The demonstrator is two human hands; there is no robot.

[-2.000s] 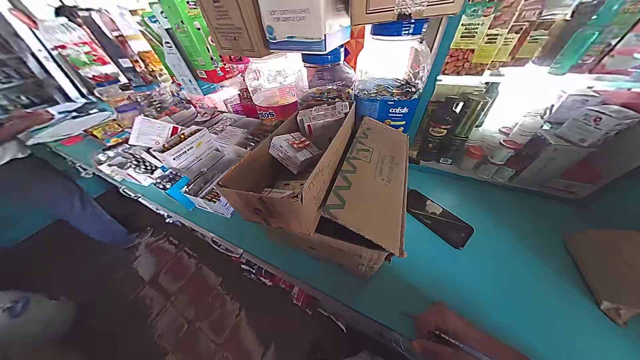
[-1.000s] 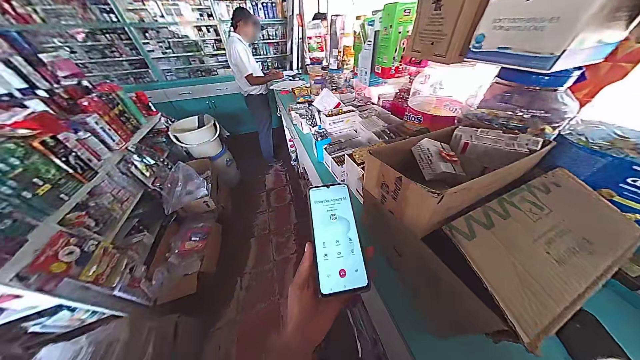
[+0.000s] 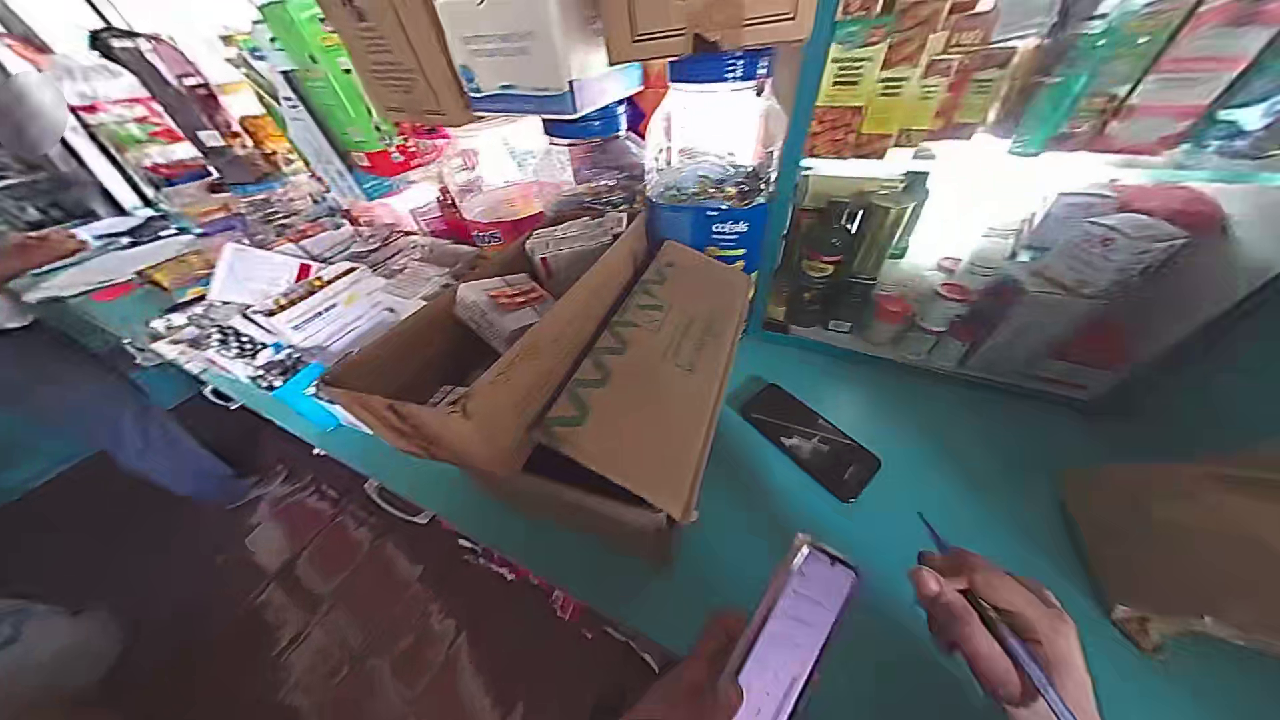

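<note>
My left hand (image 3: pixel 695 675) is at the bottom centre, closed around a smartphone (image 3: pixel 800 635) whose lit screen is tilted and blurred. At the lower right my right hand (image 3: pixel 1010 630) grips a slim pen (image 3: pixel 1020 655), its tip pointing up and left over the teal counter (image 3: pixel 900 540). A second, dark-screened phone (image 3: pixel 812 442) lies flat on the counter, beyond both hands. Left of it stands an open cardboard box (image 3: pixel 420 430) with small cartons (image 3: pixel 500 305) inside, and its marked flap (image 3: pixel 650 380) leans to the right.
A brown cardboard piece (image 3: pixel 1180 550) lies at the right edge. A glass display case (image 3: pixel 930 280) with bottles, plastic jars (image 3: pixel 715 150) and stacked boxes (image 3: pixel 540 50) stand behind. Medicine packs (image 3: pixel 330 310) cover the counter's left part. Another person's legs (image 3: pixel 110 410) show at left.
The view has swung from the aisle to the counter. The phone that was upright in my left hand one second ago is now lower and tilted over the counter. My right hand with the pen is in view again.
</note>
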